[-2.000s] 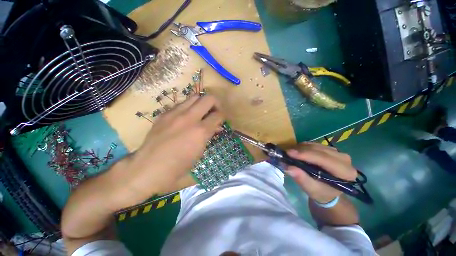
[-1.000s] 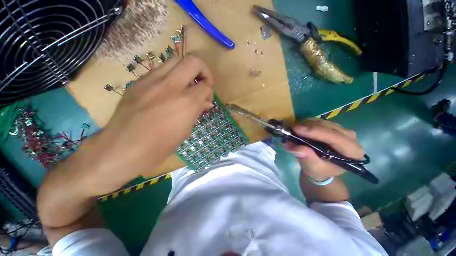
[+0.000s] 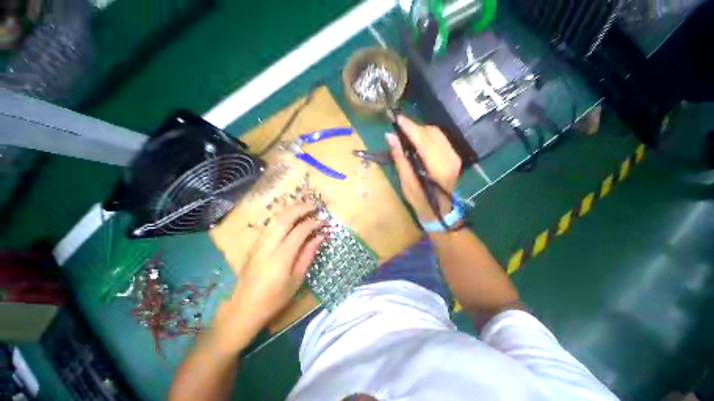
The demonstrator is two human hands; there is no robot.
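The circuit board panel [image 3: 342, 265], green with rows of silvery parts, lies on the cardboard mat [image 3: 383, 205] close to my body. My left hand [image 3: 283, 249] is over the panel's left edge, fingers bent; whether it pinches anything is hidden. My right hand [image 3: 427, 163] is shut on the soldering iron [image 3: 412, 154]. The iron's tip end is at the round brown tip cleaner bowl [image 3: 375, 79] with silvery contents. Small leaded parts [image 3: 301, 192] lie along the panel's far edge.
Blue-handled cutters [image 3: 322, 165] lie on the mat beside the fume fan [image 3: 202, 188] and a heap of cut leads [image 3: 272, 178]. Pliers [image 3: 371, 156] are partly behind my right hand. Red-wired parts [image 3: 157, 306] lie left. A black box [image 3: 447, 95] and green spool [image 3: 466, 12] stand at far right.
My right hand has moved the iron from the panel out to the tip cleaner bowl. My left hand stays by the panel. The view has shifted and now takes in more of the bench.
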